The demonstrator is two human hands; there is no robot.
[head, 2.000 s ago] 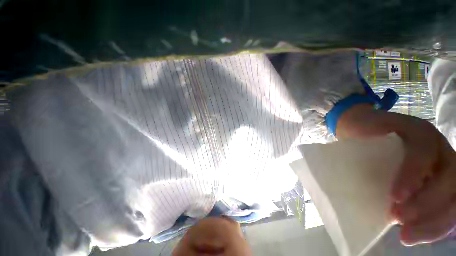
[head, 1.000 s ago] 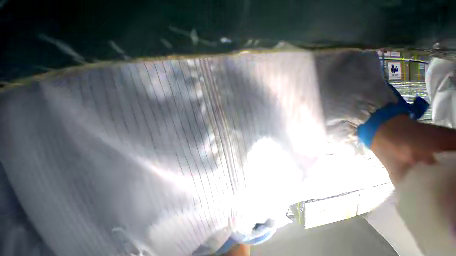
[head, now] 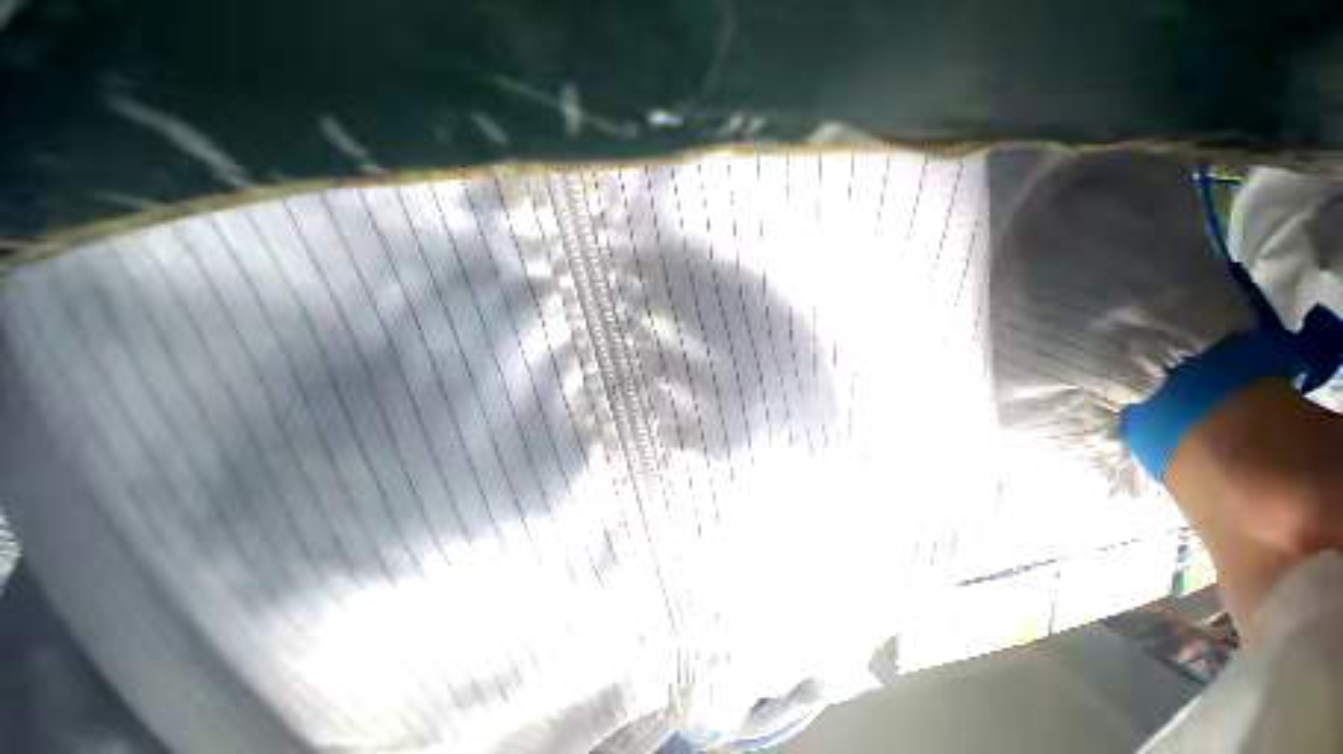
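Note:
My right hand (head: 1270, 494) is at the right edge, cut off by the picture, with a bright blue wrist strap (head: 1211, 401) around its wrist. Its fingers cannot be seen. A blurred pale sheet (head: 1278, 681) is at the lower right corner, overlapping the lower part of the hand. Whether the fingers grip it cannot be told. My left hand is out of the picture.
A dark green surface (head: 663, 74), likely the bench mat, spans the top with a worn yellowish edge. A white striped coat (head: 442, 383) fills the middle, overexposed in parts. White clothing (head: 1289, 236) shows at the upper right. Overexposed box-like shapes (head: 1016, 611) are lower right.
My right hand and the pale sheet have moved right, and are now mostly cut off by the edge. The striped coat fills more of the view. The face part at the bottom has left view.

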